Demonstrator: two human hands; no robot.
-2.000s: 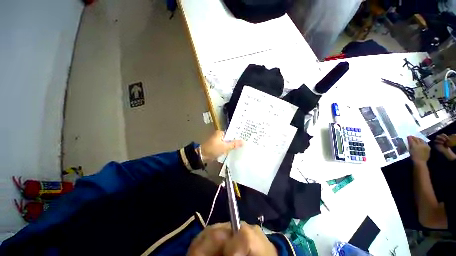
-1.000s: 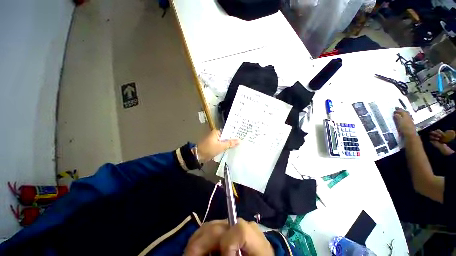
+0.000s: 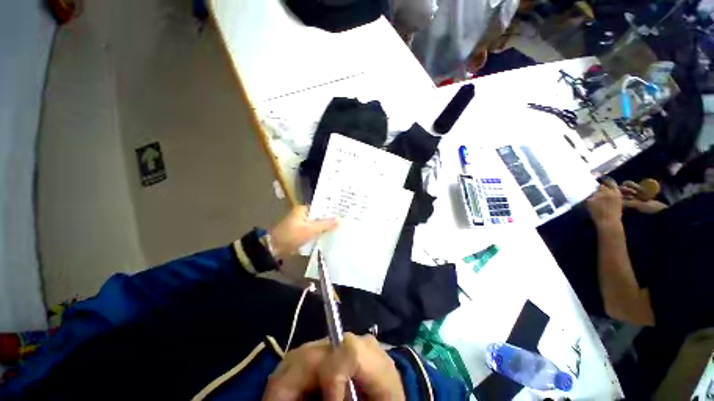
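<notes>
My left hand (image 3: 293, 233) holds the lower left edge of white note sheets (image 3: 362, 223) with handwritten lines, thumb on top. Two sheets seem to overlap. They are over crumpled black garments (image 3: 352, 124) on the white table. My right hand (image 3: 337, 372), cut off by the bottom edge, holds a thin silvery pen (image 3: 330, 301). The pen points up toward the lower left corner of the sheets; whether its tip touches the paper I cannot tell.
The white table (image 3: 293, 66) bears a calculator (image 3: 485, 200), blue-capped pen (image 3: 463, 157), dark oblong case (image 3: 454, 109), green strip (image 3: 481, 257), water bottle (image 3: 528, 366), printed sheets (image 3: 540, 184) and black scissors (image 3: 554, 113). Another person's forearm (image 3: 618, 262) is at right. A grey aisle (image 3: 188, 117) lies left.
The whole view has shifted, so the table and sheets appear further left. More of the bottle shows. The other person's hand has moved off the printed sheets. My hands keep their grips.
</notes>
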